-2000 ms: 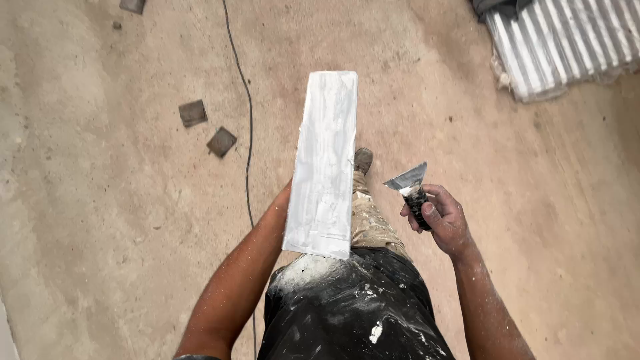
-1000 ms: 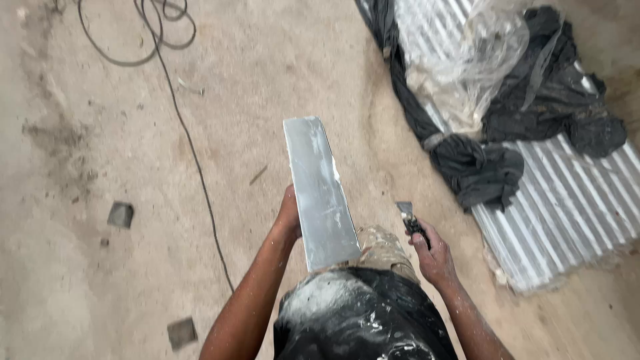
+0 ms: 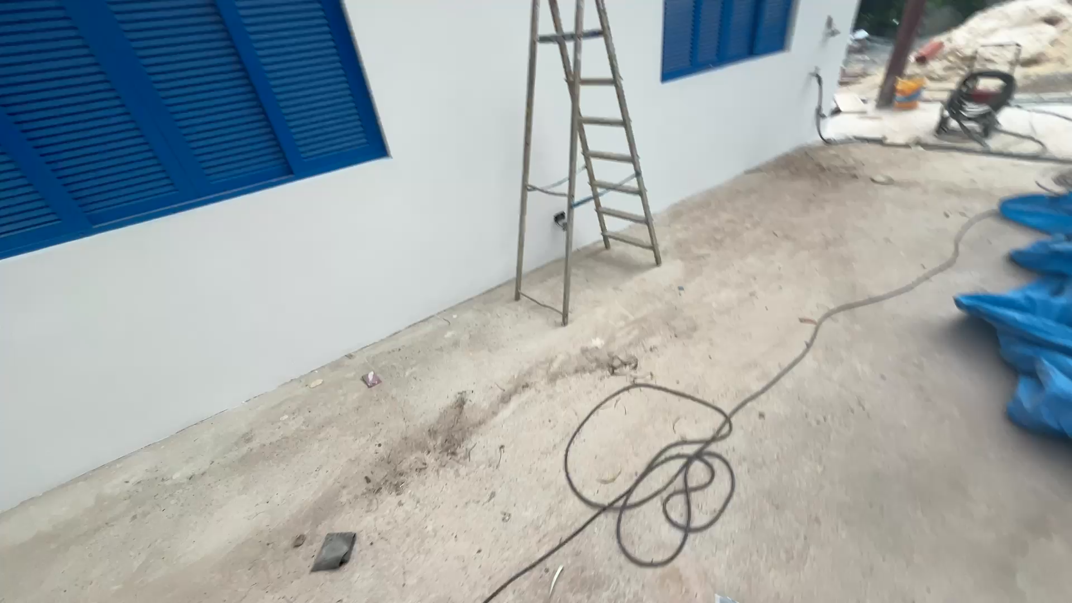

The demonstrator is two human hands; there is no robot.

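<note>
Neither my left hand nor my right hand shows in the head view now, so what they hold is hidden. At the very bottom edge, right of centre, a small pale tip (image 3: 725, 599) of something pokes in; I cannot tell what it belongs to. Beyond it a dark cable (image 3: 682, 469) lies in loose loops on the concrete floor (image 3: 804, 502). A dark square piece (image 3: 334, 551) rests on the floor at the lower left.
A stepladder (image 3: 578, 159) stands by a white wall (image 3: 452, 193) with blue louvred shutters (image 3: 193, 100). Blue tarpaulin (image 3: 1038, 327) is bunched at the right. Farther back are a wheeled machine (image 3: 978, 105), an orange bucket (image 3: 908, 92) and a rubble heap (image 3: 1013, 33).
The view has swung up toward the wall and ladder. My hands, the long whitened board and the putty knife, seen a second ago, are out of view.
</note>
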